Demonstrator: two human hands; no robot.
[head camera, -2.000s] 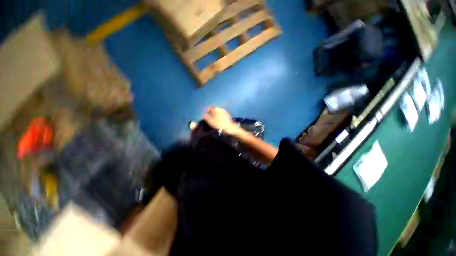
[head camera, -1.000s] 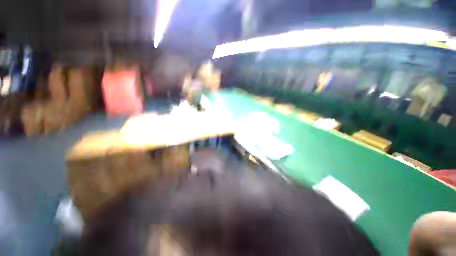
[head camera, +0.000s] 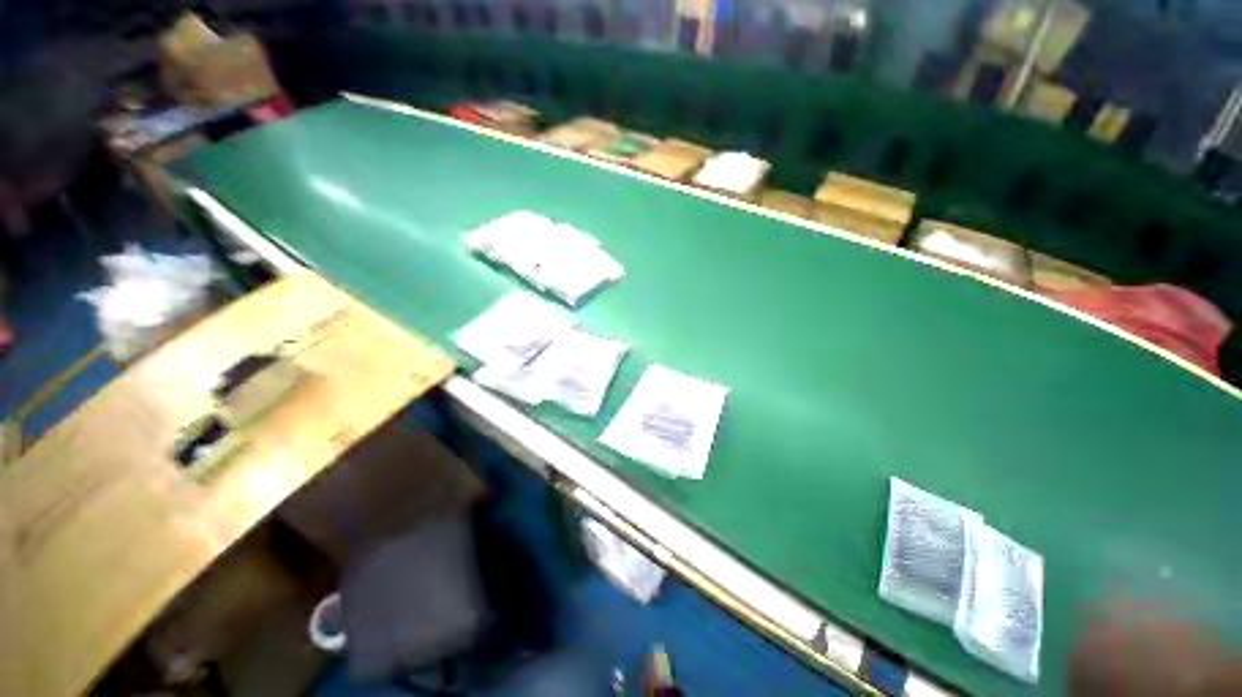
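Note:
Pale bubble bags lie flat on the green table (head camera: 804, 395). Two overlapping bags (head camera: 930, 552) are near its front edge at the right. A single bag (head camera: 667, 419) lies near the middle. Several more overlap to its left (head camera: 579, 370), and a further overlapping group (head camera: 545, 255) lies behind them. A blurred brownish shape, cut off at the lower right corner, may be my right hand (head camera: 1151, 654); its fingers cannot be made out. It shows beside the two right-hand bags, apart from them. My left hand is not in view.
A large brown cardboard surface (head camera: 313, 422) with small items on it meets the table's pale front edge at the left. A dark chair-like object (head camera: 409, 592) is below it. Cartons (head camera: 865, 207) and a red bag (head camera: 1158, 316) line the far side. A white bundle (head camera: 153, 293) is at far left.
The view has swung from the floor and pallet, past the room, to the green table. The forearm and hand seen at the centre two seconds ago are gone from there.

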